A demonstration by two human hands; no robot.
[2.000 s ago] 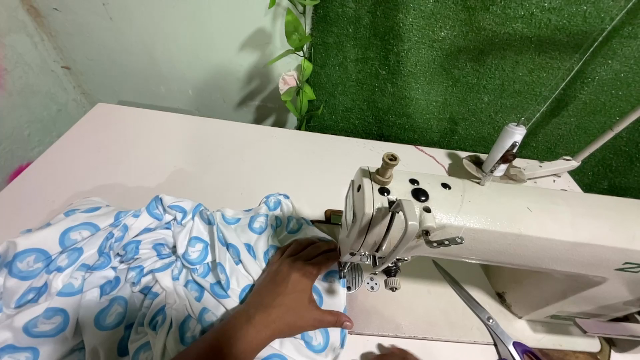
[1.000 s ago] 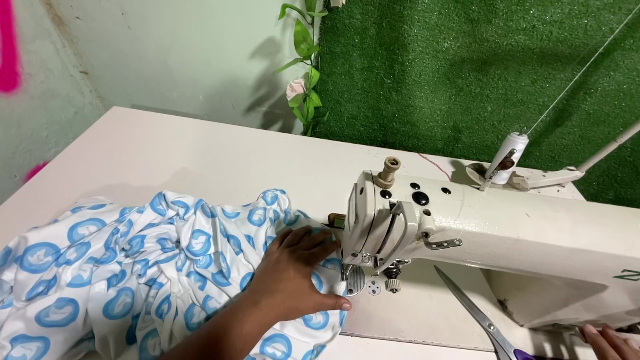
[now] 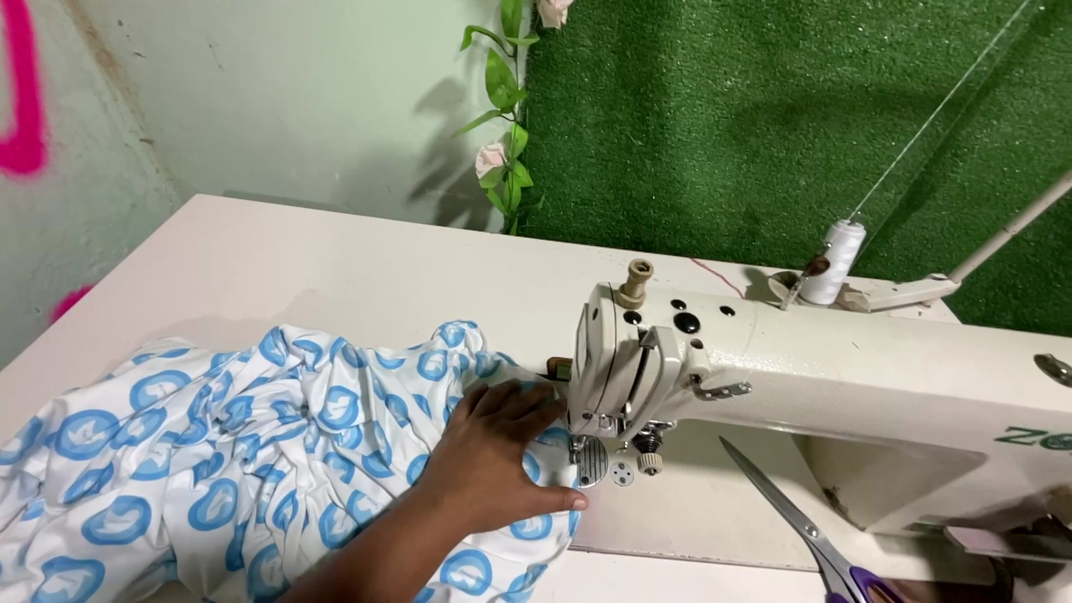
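Observation:
A bunched white fabric with blue ring prints (image 3: 335, 452) covers the left front of the table and reaches the needle area of the sewing machine (image 3: 754, 352). My left hand (image 3: 494, 461) lies flat on it with spread fingers, thumb near its right edge, just left of the presser foot (image 3: 578, 448). Right of the round needle plate (image 3: 593, 462), scissors with purple handles (image 3: 811, 532) lie on the machine bed, blades slightly parted. My right hand is out of sight.
A white thread cone (image 3: 833, 261) stands behind the machine, its thread running up. Green artificial turf (image 3: 712, 126) and a flower garland (image 3: 502, 84) hang behind the white table (image 3: 335, 251). A thread stand arm (image 3: 904, 293) lies at right.
My right hand, seen at the lower right edge beneath the machine arm one second ago, has left the view. My left hand stays on the fabric beside the needle.

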